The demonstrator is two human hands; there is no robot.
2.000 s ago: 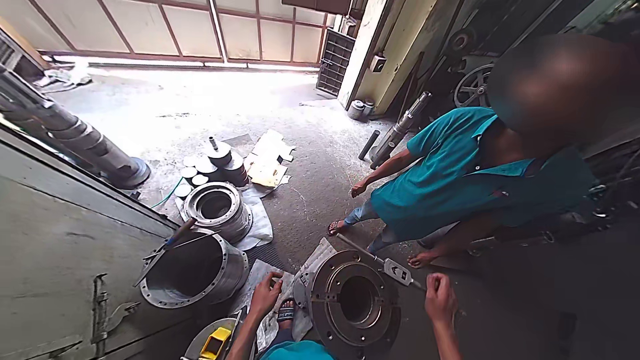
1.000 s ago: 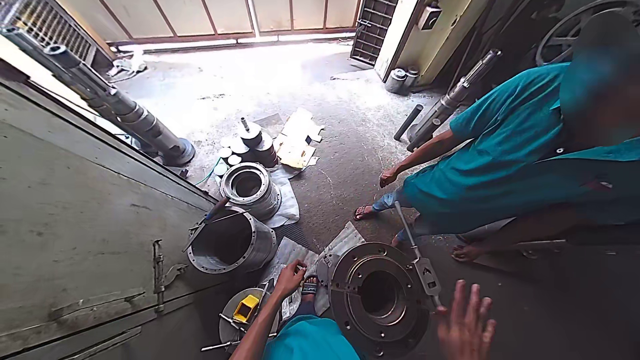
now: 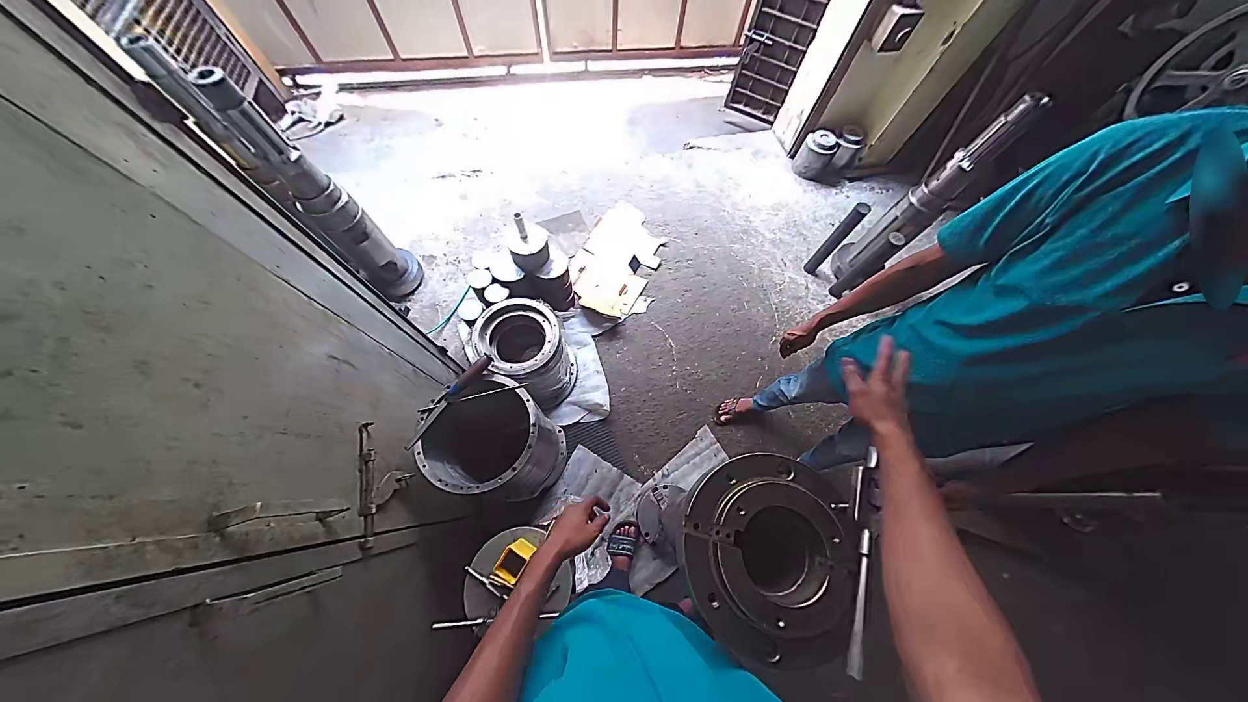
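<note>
My left hand [image 3: 577, 527] hangs above the sheeting on the floor, fingers loosely curled with nothing seen in them. My right hand [image 3: 878, 388] is raised in front of the co-worker, its fingers spread and holding nothing. Below and between them stands a round flanged metal housing [image 3: 698, 585] with a wide central bore and bolt holes. A metal tool with a long handle [image 3: 859, 604] lies along its right edge, partly behind my right forearm. Left of my left forearm, a yellow object [image 3: 514, 562] and metal rods rest on a round plate [image 3: 485, 597].
A co-worker in a teal shirt [image 3: 1063, 263] stands at the right. Two flanged cylinders [image 3: 558, 458] [image 3: 561, 366] stand at the left, a dark-handled tool [image 3: 466, 378] across them. Beyond are round metal parts [image 3: 553, 283] and cardboard [image 3: 609, 263]. Long shafts [image 3: 341, 219] [image 3: 907, 214] lean at both sides.
My right hand has risen from beside the flanged housing to in front of the co-worker, and its fingers have spread. The long-handled tool has changed its angle beside the housing. The view has shifted right.
</note>
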